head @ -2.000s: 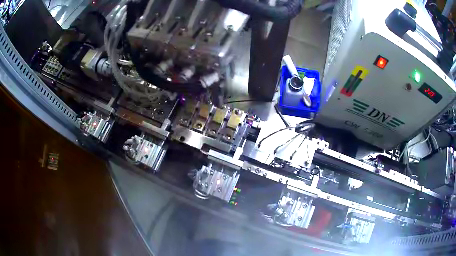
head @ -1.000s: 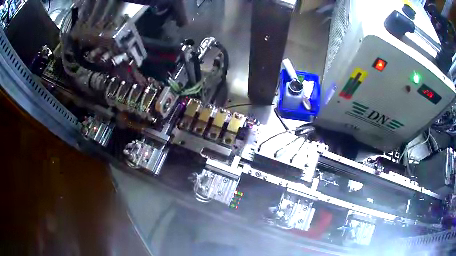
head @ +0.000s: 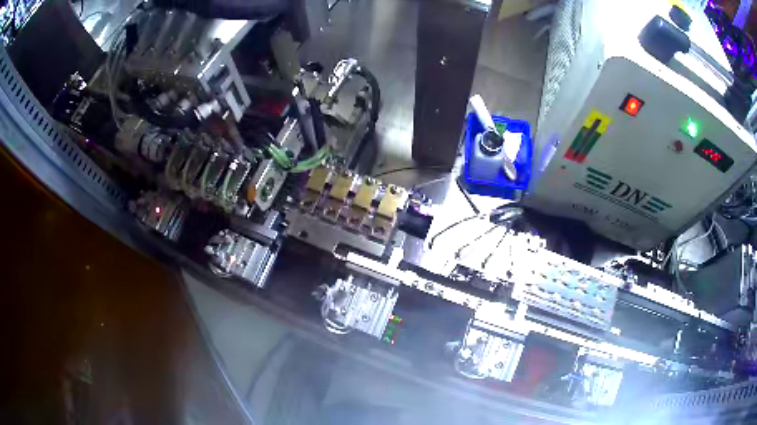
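Neither of my hands is in view. The pick-and-place head [head: 170,62], a silver block with hoses, is at the upper left. Below it a row of metal rings [head: 207,176] lies left of the fixture nest [head: 349,199], which has several tan-gold blocks on a silver base. A pale carrier plate [head: 566,290] with rows of small holes sits on the conveyor rail [head: 448,292]. Several silver clamp fixtures, one at the middle [head: 361,305], stand along the near edge.
The off-white DN cabinet [head: 614,149] stands at the right, with red and green lamps lit. A blue bin [head: 496,178] holds a bottle. A dark upright post [head: 444,91] is behind the line. An amber-brown guard door window [head: 83,307] fills the lower left.
The pick-and-place head has moved left from over the nest area, uncovering the ring row and hoses. The holed carrier plate now shows on the rail at the right.
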